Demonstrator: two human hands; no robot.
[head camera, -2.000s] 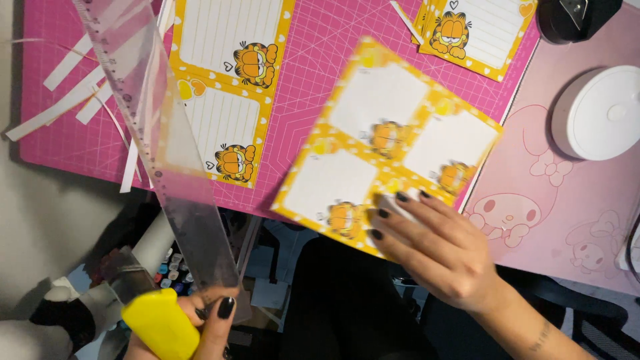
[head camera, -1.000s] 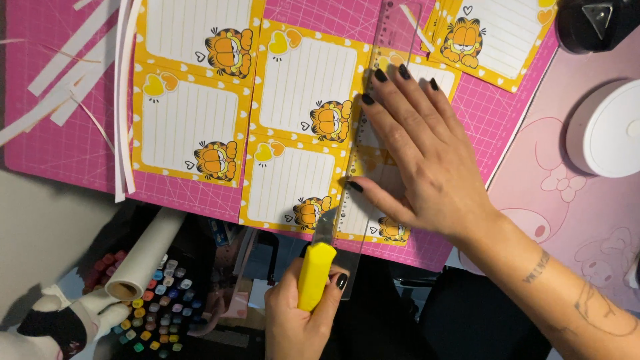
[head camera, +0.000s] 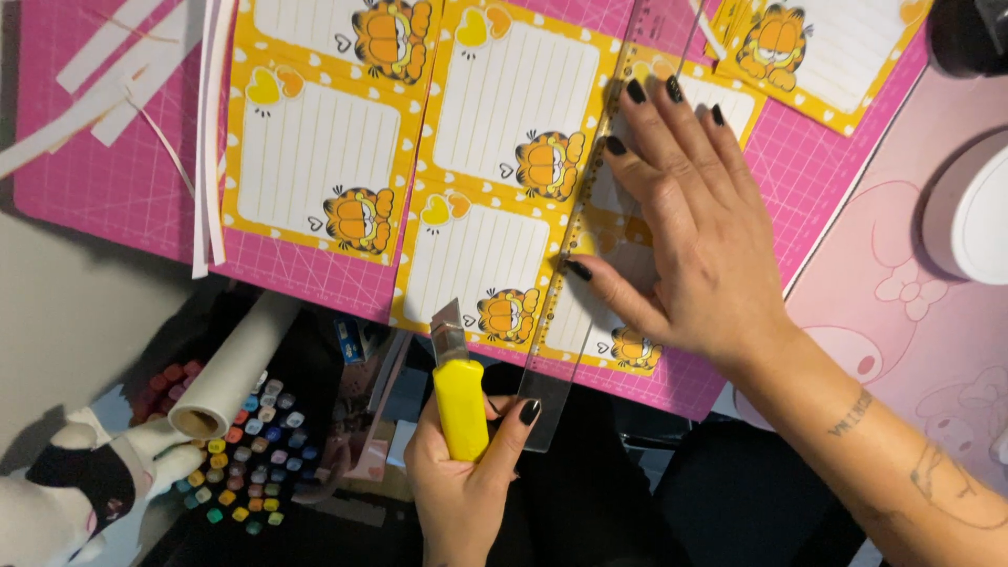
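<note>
My left hand holds a yellow utility knife, its blade out, over the lower edge of a printed sheet of lined note cards with yellow borders and orange cartoon cats. Flat under my right hand, fingers spread, lies a clear plastic ruler across that sheet, along the line between two card columns. The ruler's lower end sticks out past the mat's edge. The blade is to the left of the ruler, not touching it. Another card sheet lies to the left on the pink cutting mat.
Cut paper strips lie at the mat's left. More cards sit at the upper right, beside a round white object and a black object. Below the mat are a white paper roll, several markers and a plush toy.
The sheet, tilted under my right hand two seconds ago, now lies beside the left sheet. The ruler has moved from the left onto it, and my right hand presses there. The knife has moved right.
</note>
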